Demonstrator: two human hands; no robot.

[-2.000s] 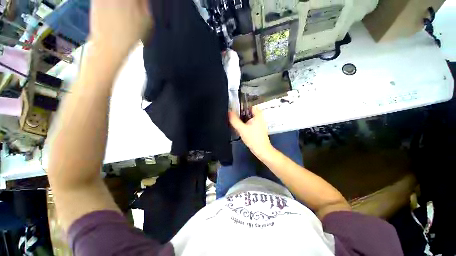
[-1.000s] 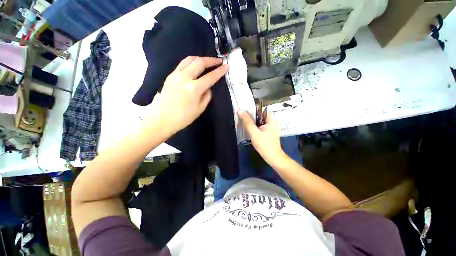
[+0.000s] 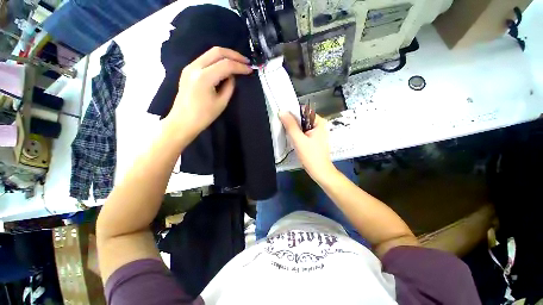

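Note:
A black fabric panel (image 3: pixel 199 36) lies on the white table, its right edge at the needle area (image 3: pixel 262 44) and its lower end over the table's front edge. A white fabric strip (image 3: pixel 280 89) lies along that edge. My left hand (image 3: pixel 208 89) pinches the cloth edge with thumb and fingertips just below the presser foot. My right hand (image 3: pixel 309 137) has its thumb on the white strip's right edge and holds dark thread snips (image 3: pixel 308 116) in its fingers. The cloth under my left palm is hidden.
The sewing machine (image 3: pixel 369 36) stands at the upper right, with a cardboard box (image 3: pixel 476 21) behind it. A plaid piece (image 3: pixel 98 131) lies at table left. Blue cloth (image 3: pixel 95 21) lies at the far edge. Thread cones (image 3: pixel 44 119) are at far left. Black cloth (image 3: pixel 205 238) hangs below the table.
Two seconds ago my left arm reached far forward over the black panel; it then came back to the cloth edge by the needle. Since one second ago, both hands have shifted slightly forward and left.

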